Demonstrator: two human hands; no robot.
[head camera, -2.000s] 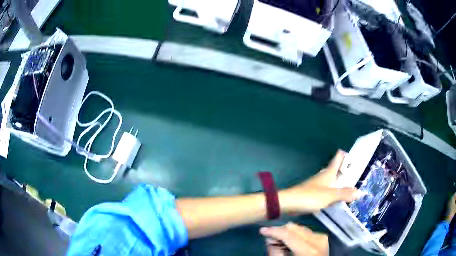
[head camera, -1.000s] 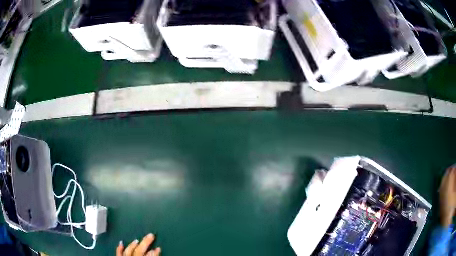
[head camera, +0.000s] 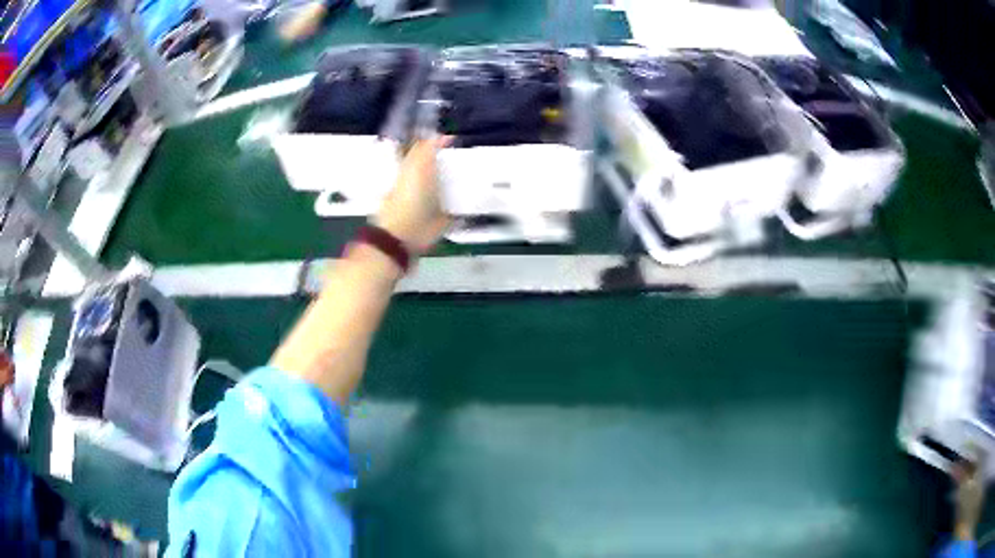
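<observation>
My left hand (head camera: 416, 201), with a dark red band on the wrist, reaches across the bench. Its fingers are at the near left corner of an open white housing (head camera: 513, 180) with black parts inside, beside another open white housing (head camera: 338, 161) on its left. The hand is blurred and its fingertips are partly hidden, so I cannot tell whether it grips the housing. My right hand is not in view.
Two more open white housings (head camera: 709, 185) (head camera: 846, 164) stand right in the row, behind a pale rail (head camera: 513, 274). A grey-white unit (head camera: 153, 365) with a white cord stands left. Another person's hand (head camera: 968, 490) touches a white unit (head camera: 947, 376) at the right edge.
My left hand has moved from the near bench to the far row of housings. The view has shifted, and the open unit at right now shows at the edge by another person's hand.
</observation>
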